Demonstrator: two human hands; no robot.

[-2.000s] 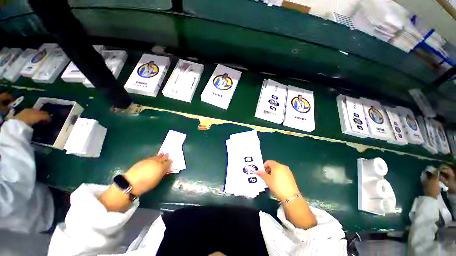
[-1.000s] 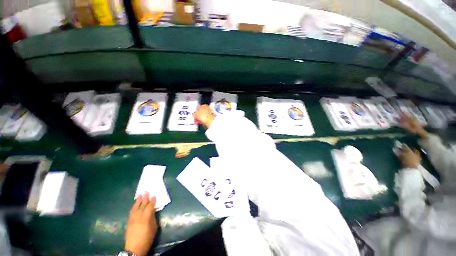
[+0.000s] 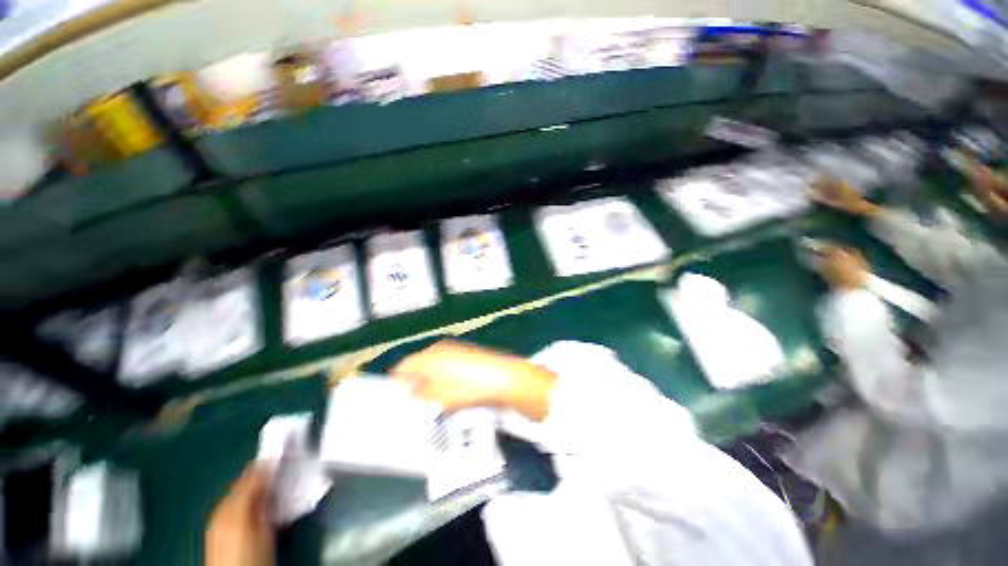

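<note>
My right hand (image 3: 475,378) is over the bench, its fingers closed on the upper right edge of a plain white flat piece (image 3: 376,429); blur hides whether it is one sheet or several. Dark-marked leaflets (image 3: 466,453) lie below this hand, partly covered by it and the white piece. My left hand (image 3: 241,525), blurred and cut off by the bottom edge, has its fingers at the left side of the small white cards (image 3: 293,470). Its thumb is not clear.
White packages (image 3: 321,293) stand in a row beyond the bench's worn edge strip (image 3: 520,318). A white card stack (image 3: 102,511) is at lower left beside a dark open box (image 3: 31,509). White rolls (image 3: 724,332) lie at right, near another worker's hand (image 3: 842,265).
My right hand has drawn back from the package row to the leaflets and now holds the plain white piece. My left hand remains at the small cards. The view has turned right.
</note>
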